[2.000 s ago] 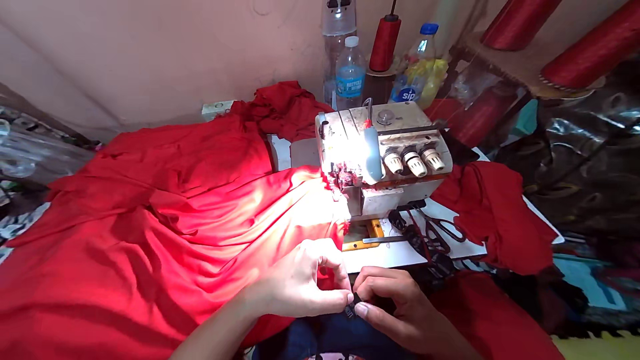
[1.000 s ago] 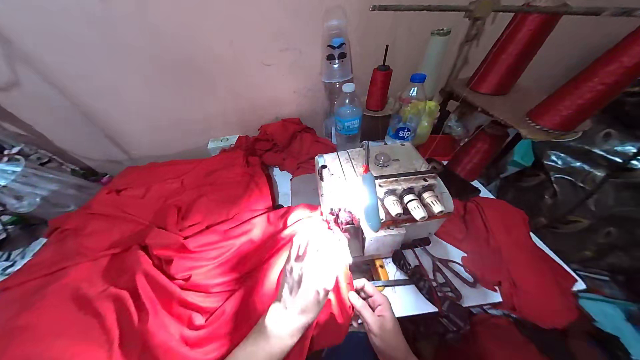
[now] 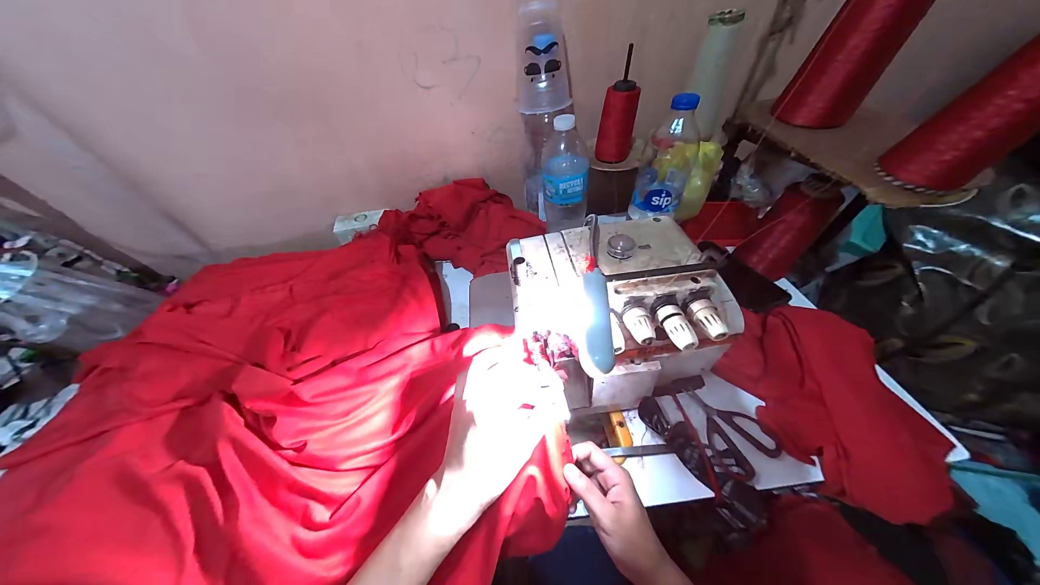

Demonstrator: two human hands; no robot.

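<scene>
Red fabric [image 3: 301,422] spreads over the left side and reaches the needle area of a white overlock sewing machine [image 3: 561,252]. Strong glare washes out my left hand [image 3: 504,406], which lies flat on the fabric just in front of the presser foot area; its fingertips are hard to make out. Nearer to me, my right hand [image 3: 605,496] pinches the right edge of the fabric between thumb and fingers. A grey-blue lamp [image 3: 598,325] hangs over the machine front, beside its tension dials [image 3: 674,321].
Scissors [image 3: 735,435] and a yellow-handled cutter [image 3: 620,431] lie on the white table, right of my hands. Plastic bottles [image 3: 565,175] and a red thread cone [image 3: 618,122] stand behind the machine. Larger red cones [image 3: 853,57] are at upper right, with more red cloth [image 3: 837,406] below.
Two seconds ago both hands were together at the front edge, fingering a small dark thing. Since then my left hand has moved up onto the fabric by the needle, and my right has taken the fabric edge.
</scene>
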